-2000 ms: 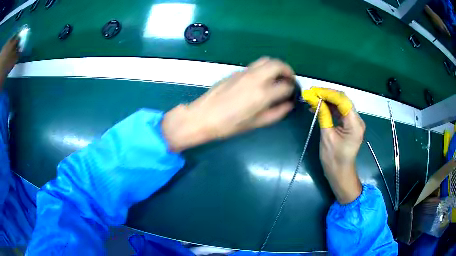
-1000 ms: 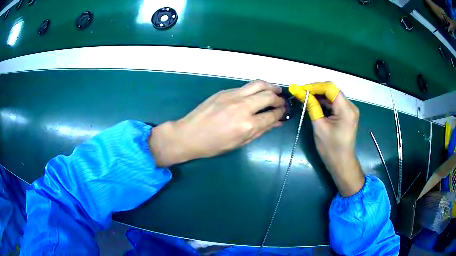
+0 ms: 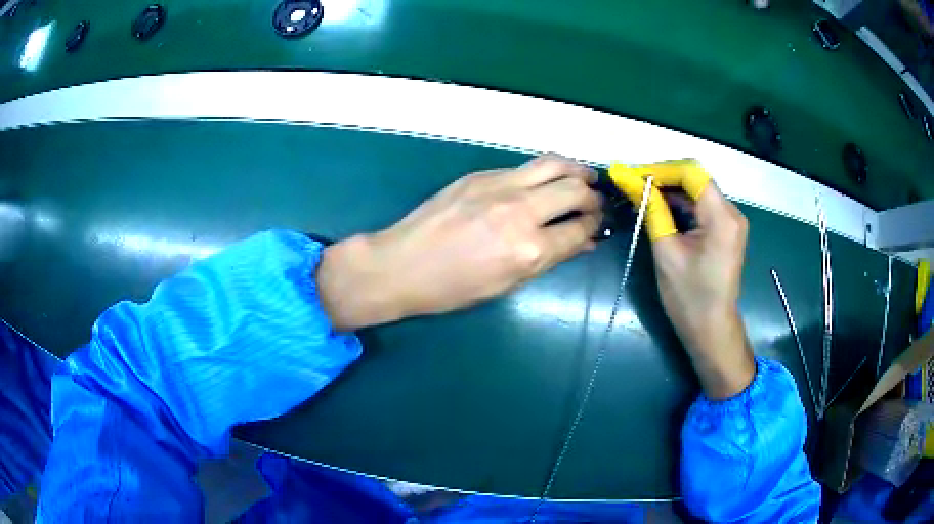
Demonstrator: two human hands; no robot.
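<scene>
My left hand (image 3: 466, 241), bare, holds a round black part (image 3: 606, 210) by its side; the fingers hide most of it, and a small silver dot shows low on it. My right hand (image 3: 691, 230) wears yellow finger covers on the thumb and finger. It pinches the top of a long thin magnet stick (image 3: 604, 343), which slants down across the bench to its front edge. The yellow fingertips are at the black part's right side. Whether a single magnet is between them cannot be told.
Round black parts (image 3: 298, 16) lie on the green belt (image 3: 461, 61) beyond the white rail (image 3: 307, 97). Thin silver sticks (image 3: 825, 297) lie on the bench at the right. An open carton (image 3: 901, 379) with a clear plastic pack (image 3: 889, 438) stands at the right edge.
The parts on the belt at the upper left have shifted left and up in view. Both hands stay together at the black part. The other person's hand at the left edge is gone from view.
</scene>
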